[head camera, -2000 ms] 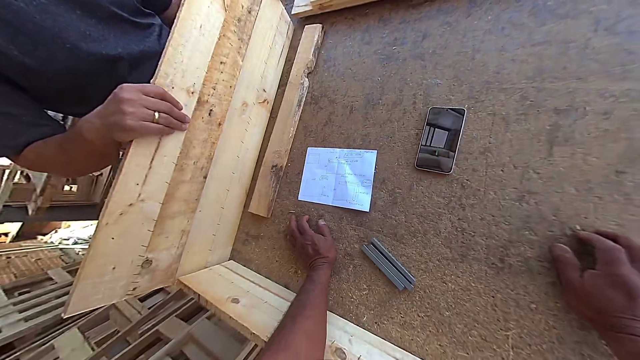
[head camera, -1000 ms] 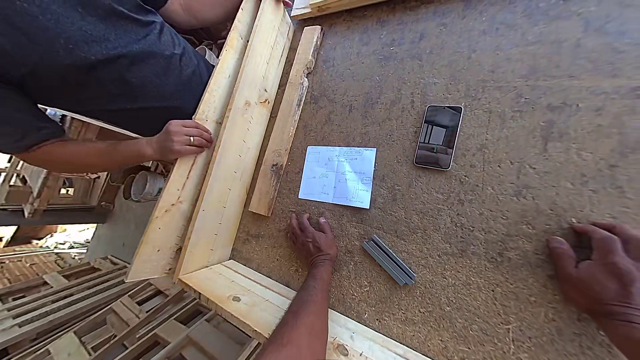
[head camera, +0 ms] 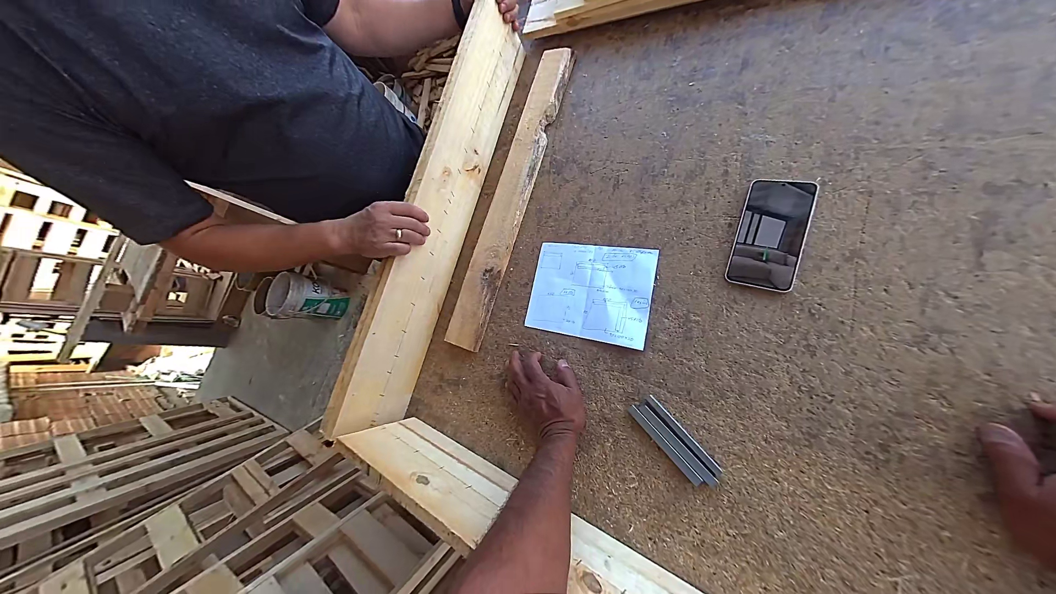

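My left hand (head camera: 546, 394) rests on the brown board tabletop (head camera: 891, 346), fingers apart, holding nothing. Just above its fingertips lies a folded sheet of paper (head camera: 592, 297) with a hand-drawn sketch. Strips of metal staples (head camera: 675, 441) lie to its right. At the right edge, my right hand (head camera: 1023, 487) is partly cut off, its visible thumb and finger apart over the tabletop. A smartphone (head camera: 772, 236) with a dark screen lies between the paper and the right side. Left of the paper is a loose rough-edged wooden strip (head camera: 513, 198).
Wooden boards edge the table at left (head camera: 445, 214) and at the bottom (head camera: 437, 470). A co-worker in a dark shirt (head camera: 247, 107) stands at the left, both hands on the left board. More planks (head camera: 610, 15) lie at the top; pallets (head camera: 330, 528) and a bucket (head camera: 289, 295) are beyond.
The co-worker's outer board has moved away from the side of the left board and no longer shows as a separate piece. My hands have stayed in about the same places.
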